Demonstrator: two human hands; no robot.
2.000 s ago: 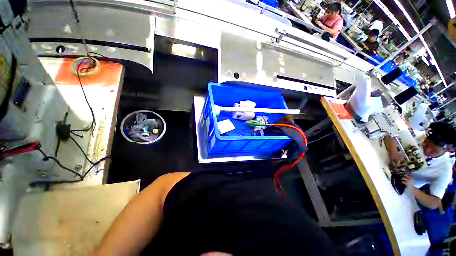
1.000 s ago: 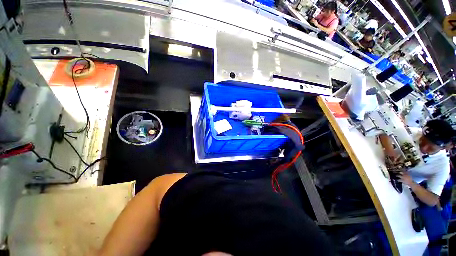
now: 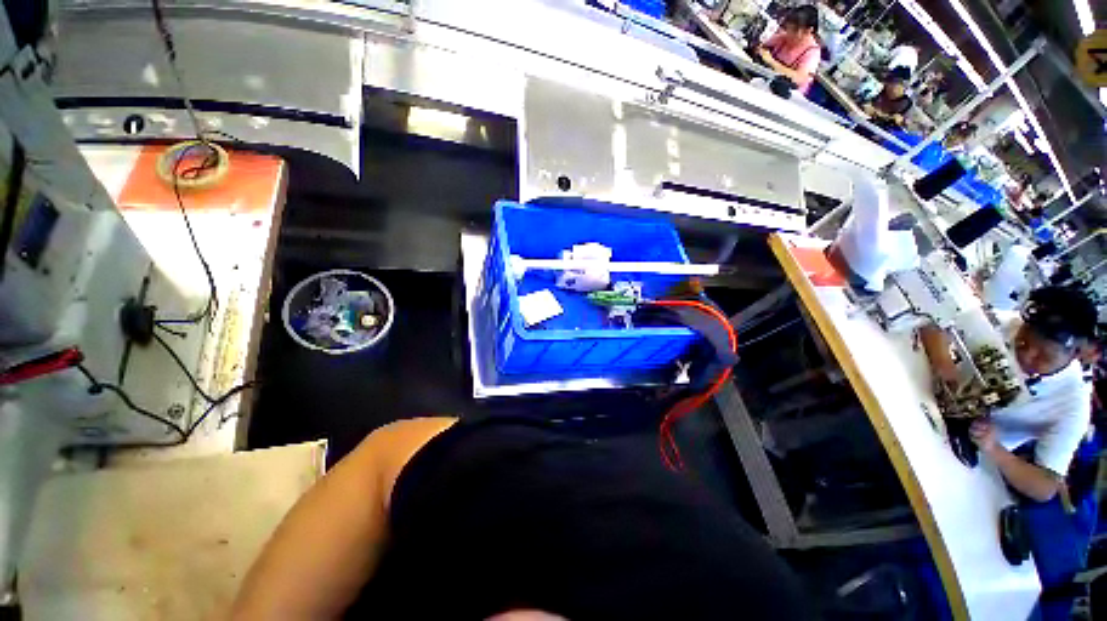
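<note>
Neither of my hands shows; a bare arm runs out of the picture at the bottom, over the edge of the pale wooden extension table. Nearest in front of me is a blue plastic bin, holding a white rod, a white piece, cords and a red cable that hangs over its right side. A small round scrap bin with a pale rim and clippings stands on the dark floor left of the blue bin. Whatever my hands hold is hidden.
The white sewing machine body fills the left edge, with black cords and a red-handled tool. A roll of tape lies on an orange patch. At right, a person in a white shirt works at a white table. Grey metal panels run across the back.
The view has shifted slightly, so the bins and tables sit a little further left than two seconds ago. The person at right has moved their head and hands slightly.
</note>
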